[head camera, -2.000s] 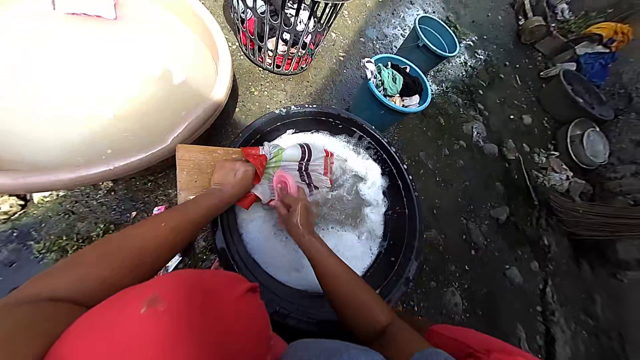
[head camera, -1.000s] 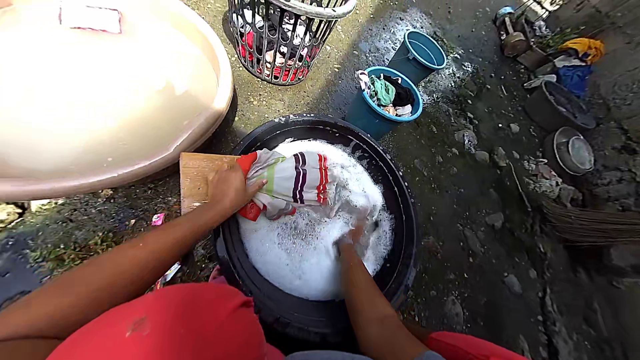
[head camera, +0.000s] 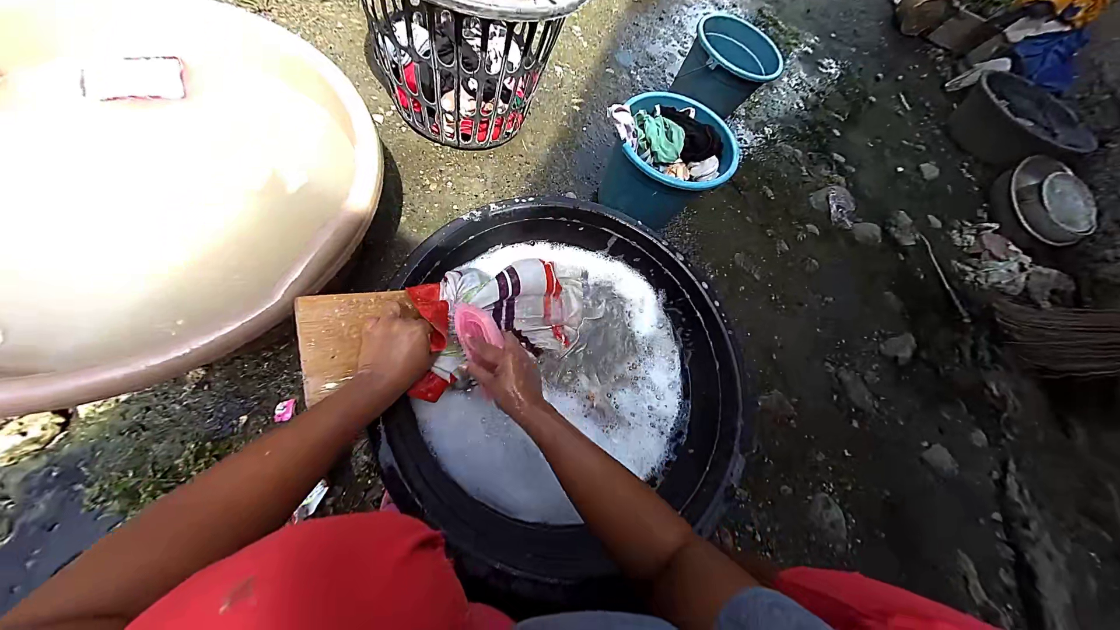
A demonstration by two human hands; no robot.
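My left hand (head camera: 395, 348) grips the red-edged end of a wet striped cloth (head camera: 529, 302) against a wooden board (head camera: 337, 337). The board leans over the left rim of a round black basin (head camera: 713, 385) of sudsy water. In my right hand (head camera: 509, 376) is a pink brush or scrubber (head camera: 477, 328), its kind partly hidden by my fingers, held against the cloth just right of my left hand. The far end of the cloth lies in the foamy water.
A large cream-coloured tub (head camera: 341, 219) stands at the left. Behind the basin are a black slatted laundry basket (head camera: 464, 79), a blue bucket of clothes (head camera: 647, 188) and another blue bucket (head camera: 717, 79). Metal pots (head camera: 1046, 201) and a twig bundle (head camera: 1063, 337) lie at the right.
A second ago my right hand was down in the suds at the basin's right; now it is back at the cloth with the pink scrubber. My left hand stays on the cloth's end.
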